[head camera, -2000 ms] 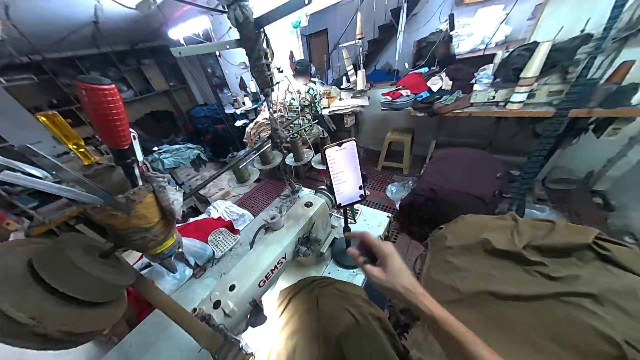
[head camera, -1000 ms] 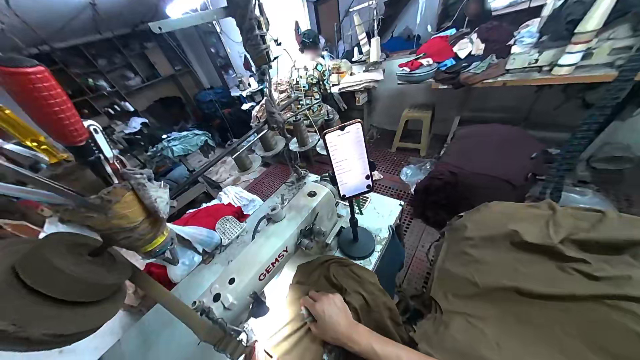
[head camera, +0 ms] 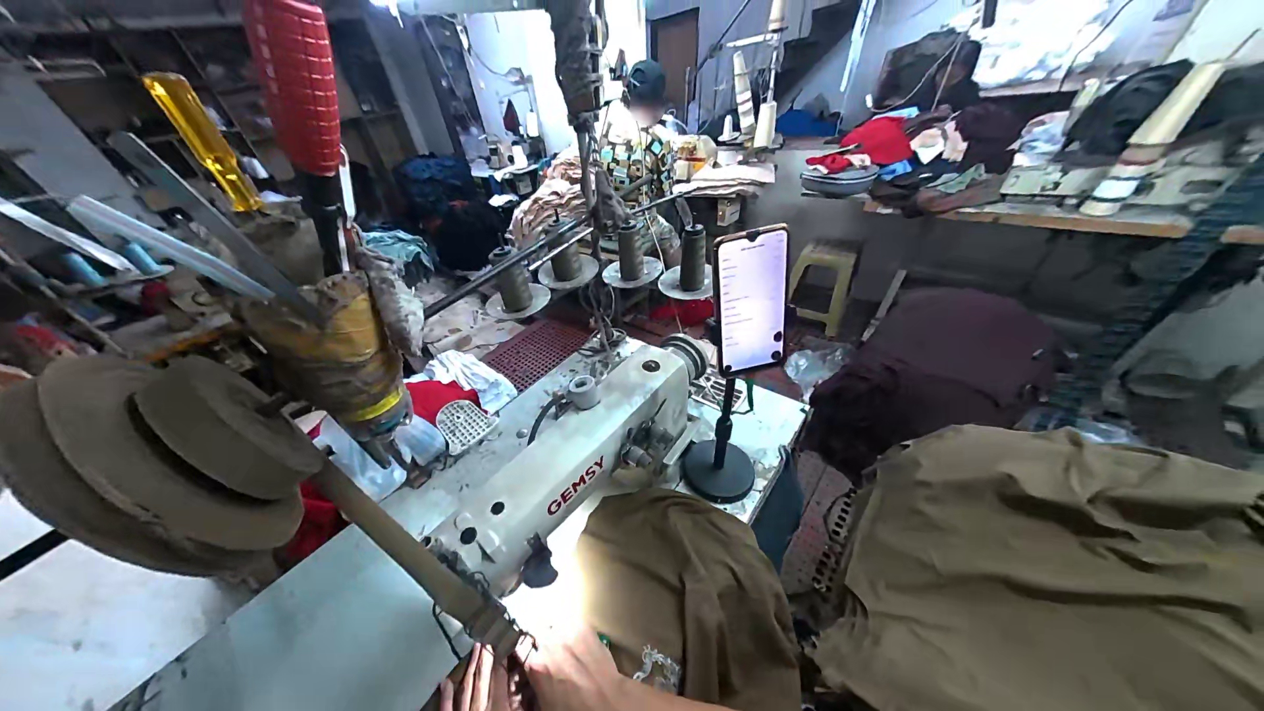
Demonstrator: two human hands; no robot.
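A white Gemsy sewing machine (head camera: 583, 474) stands on its pale table, with olive-brown cloth (head camera: 681, 592) bunched beside its arm. At the bottom edge, under the needle end, my right hand (head camera: 578, 667) rests on cloth, partly washed out by the lamp's glare. Close on its left is my left hand (head camera: 476, 681), fingers together on the cloth and cut off by the frame. An olive tape strip (head camera: 405, 553) runs down from a large tape roll (head camera: 227, 425) to the needle area. Whether either hand grips the cloth is hidden.
A phone (head camera: 750, 301) stands upright on a black round-based holder (head camera: 719, 472) behind the machine. Olive cloth (head camera: 1047, 573) is heaped at right, near a dark maroon pile (head camera: 948, 365). Thread cones (head camera: 629, 252) stand beyond. A red-handled tool (head camera: 291, 89) rises at upper left. A person (head camera: 642, 138) sits farther back.
My right hand has moved from near the phone stand, over the olive cloth, down to the needle area. My left hand has come into view beside it. The view has shifted.
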